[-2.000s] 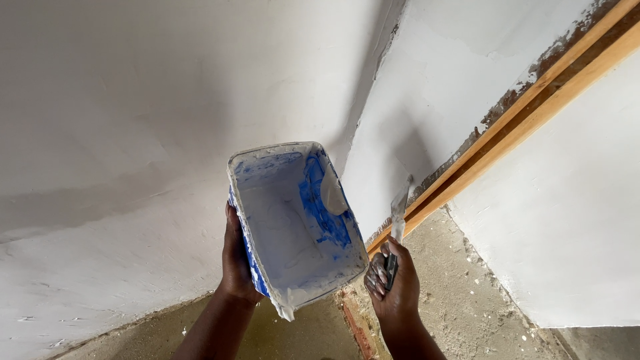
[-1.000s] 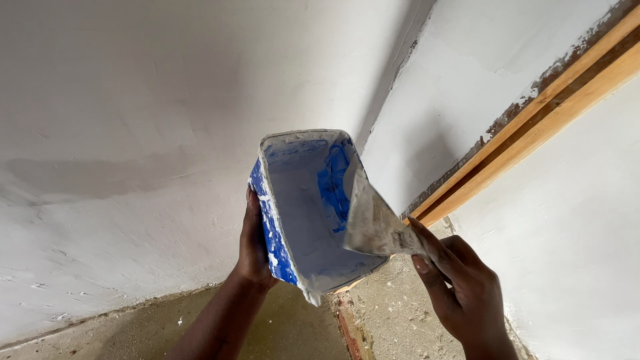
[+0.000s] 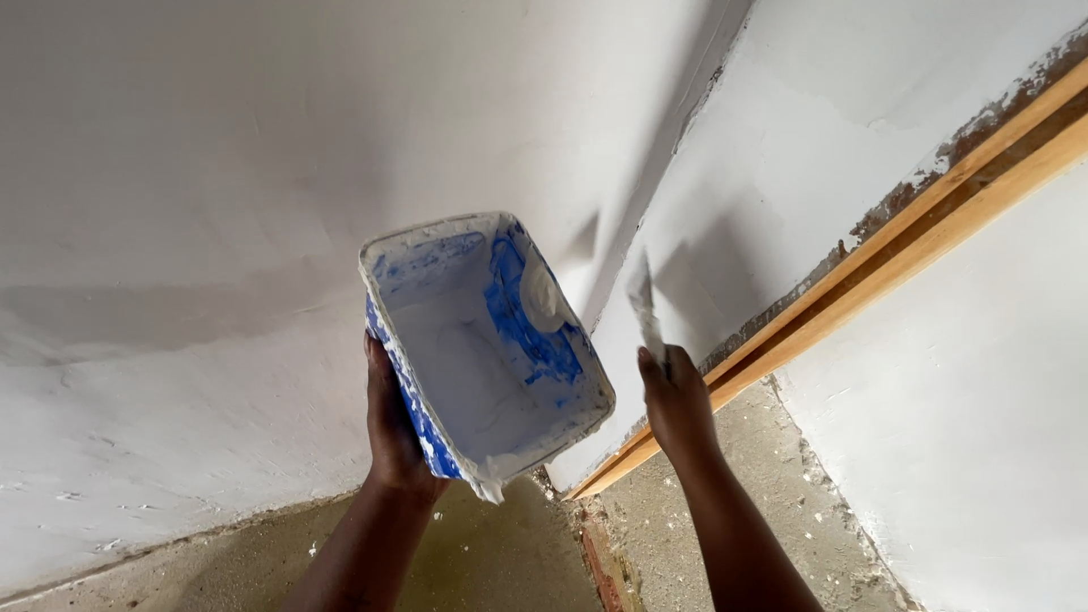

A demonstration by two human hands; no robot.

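A blue plastic tub [image 3: 459,365], smeared with white filler, is tilted so its inside faces me. My left hand [image 3: 398,425] supports it from the left side and below. White paste coats its inner walls, and a lump of white filler [image 3: 541,293] clings to the right inner wall. To the right of the tub, my right hand [image 3: 678,395] grips a putty knife [image 3: 648,310] by its handle, blade pointing up and seen nearly edge-on, apart from the tub. The handle is mostly hidden by my fingers.
White plastered walls [image 3: 212,170] meet in a corner behind the tub. A wooden door frame [image 3: 884,263] runs diagonally at the right, with rough bare masonry along its edge. Below lies a dusty concrete floor [image 3: 501,552] with white specks and a reddish strip [image 3: 602,561] at the doorway.
One second ago the putty knife's blade was over the tub's right side, its flat face showing. My right hand has since drawn it away from the tub and turned it upright.
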